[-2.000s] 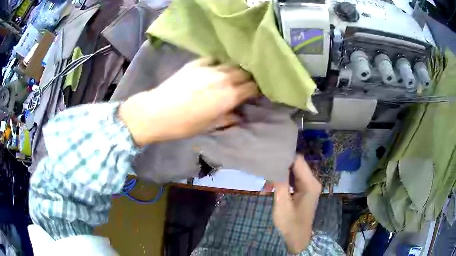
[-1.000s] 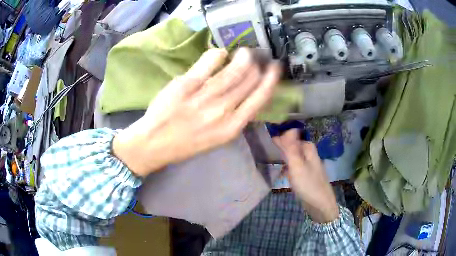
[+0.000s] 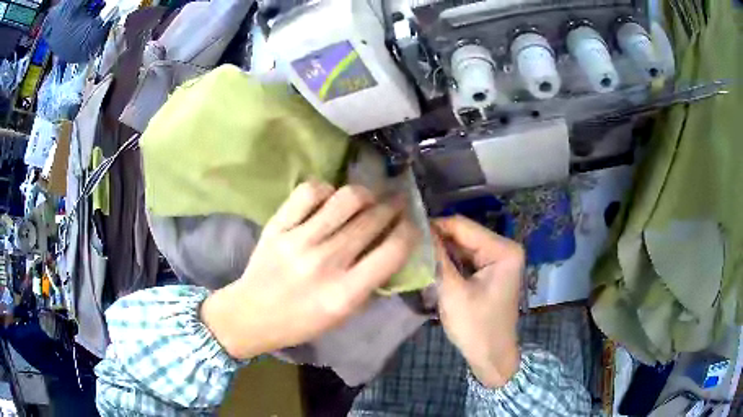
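An olive-green cloth piece [image 3: 236,147] lies over a grey-brown cloth piece [image 3: 204,248] at the left of the overlock machine [image 3: 350,69]. Their layered edges run up to the needle area, which is partly hidden by cloth and the machine head. My left hand [image 3: 322,273] lies on the cloth with bent fingers, pressing it near the edge. My right hand [image 3: 481,293] pinches the cloth edge between thumb and finger, just below the needle area. The lower part of the grey-brown piece hangs over the table's front edge.
Four tension dials [image 3: 534,65] are on the machine. Lint lies over a blue patch [image 3: 546,228] right of my right hand. Olive-green panels [image 3: 676,244] hang at the right. Grey-brown cloth [image 3: 134,163] and a striped cord are heaped at the left. A cardboard-brown surface [image 3: 261,389] shows below.
The olive-green cloth has moved left and down, over the grey-brown piece, and its edge is now at the needle area. My left hand has moved down from the machine head; my right hand now pinches the edge.
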